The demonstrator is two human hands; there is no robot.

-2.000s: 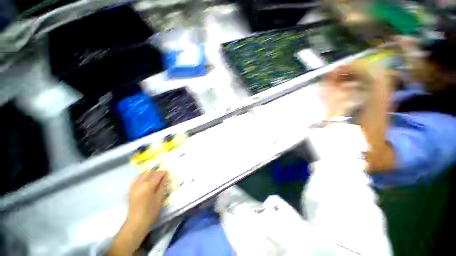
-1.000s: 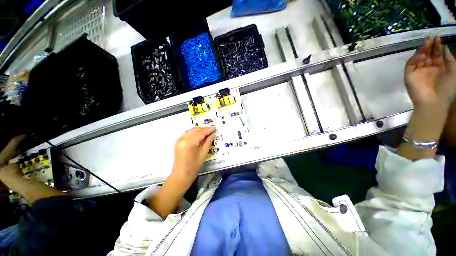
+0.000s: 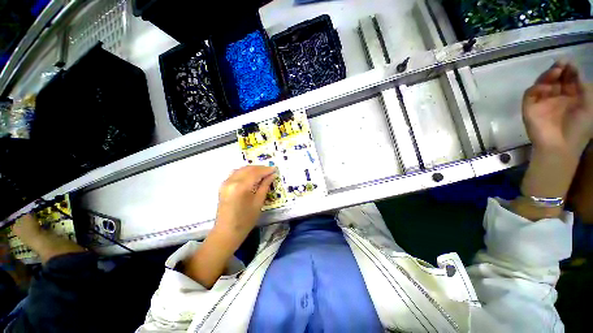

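A cream circuit board panel (image 3: 296, 170) with two matching halves lies in the white channel, its yellow and black parts along the far edge. My left hand (image 3: 244, 195) is over the near part of the left half, thumb and finger pinched at a small blue component (image 3: 272, 164). The fingers hide part of that half. A similar blue component (image 3: 311, 156) stands on the right half. My right hand (image 3: 558, 107) is raised over the channel at far right, palm up, fingers loosely curled; nothing is visible in it.
Beyond the rail (image 3: 351, 84) stand three bins: dark silvery parts (image 3: 194, 88), blue components (image 3: 252, 70) and black leaded parts (image 3: 309, 55). Cross bars (image 3: 401, 130) span the channel. A large black bin (image 3: 94, 107) is at left. Another person's hand (image 3: 32, 234) works over a board at far left.
The view has steadied since the blurred earliest frame. My left hand stays at the board's left half. My right hand stays at far right, its fingers more curled than one second ago.
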